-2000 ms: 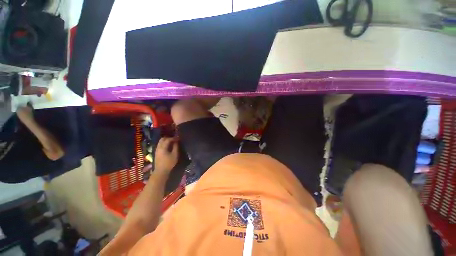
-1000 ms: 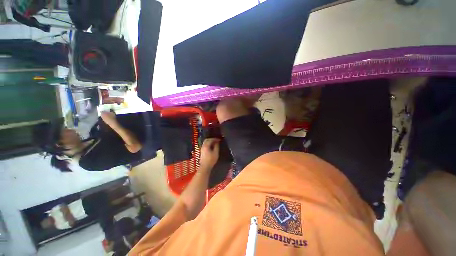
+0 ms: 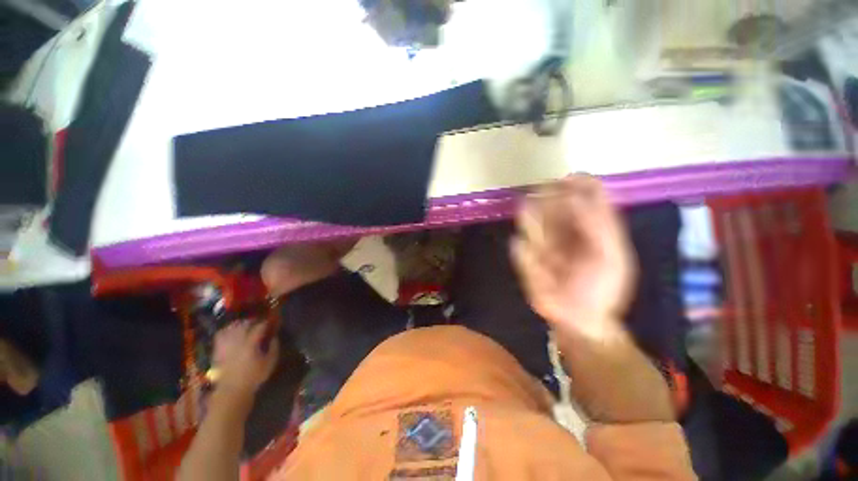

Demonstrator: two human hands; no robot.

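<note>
The dark garment panel lies flat on the white table, its front edge over the purple measuring tape. My right hand is raised in front of the table edge, right of the panel, blurred, with nothing visible in it. My left hand is low at the red left basket; its fingers are partly hidden, and I cannot tell if it holds anything. Neither hand touches the panel.
A long narrow dark panel lies at the table's left. Black-handled scissors lie right of the garment panel, blurred. A red slotted basket hangs at the right. Part of another person's arm shows at the far left.
The view swung left, then back right. My right hand has come up from low at the right to the table edge, its fingers raised. My left hand stays at the left basket.
</note>
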